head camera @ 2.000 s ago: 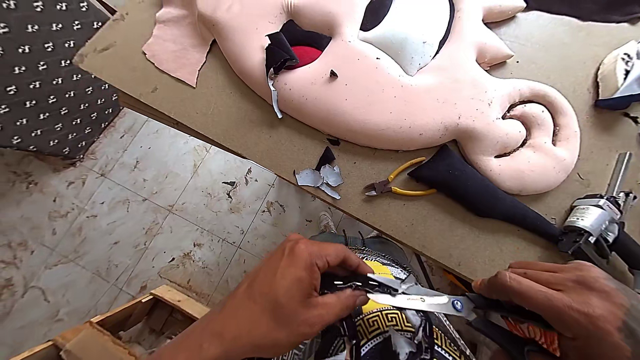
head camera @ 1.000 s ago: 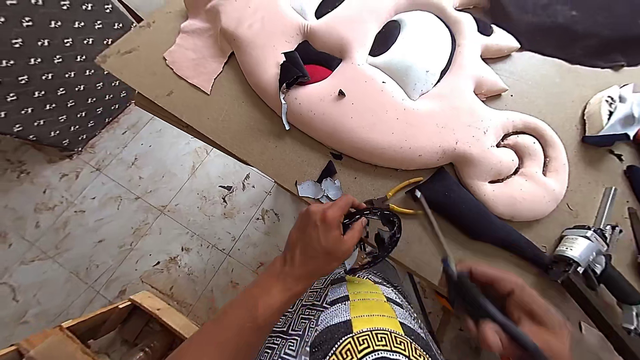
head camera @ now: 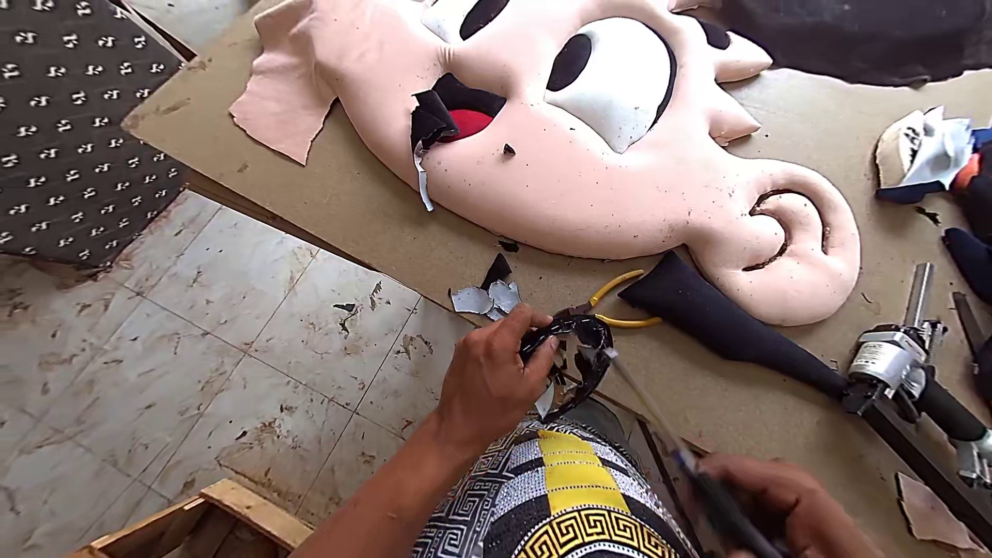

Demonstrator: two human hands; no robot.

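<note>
My left hand pinches a curved, glossy black strip with ragged pieces along it, above my patterned clothing. In my right hand, at the lower right, are scissors with dark handles; their blades look closed and their tip is at the strip's right side. Just behind the strip, yellow-handled pliers lie on the board. Beside them sit white scraps and a black scrap. A large padded, pink cartoon face spreads across the board, with a black flap at its red mouth.
A stuffed black fabric piece lies against the face's ear. A metal pneumatic tool rests at the right edge of the brown board. A wooden crate stands at lower left, near a dark patterned cloth. Scraps litter the tiled floor.
The scissors were around the black strip two seconds ago, then came away from it and swung upright; now their tip is at its right side. My left hand has moved up towards the pliers.
</note>
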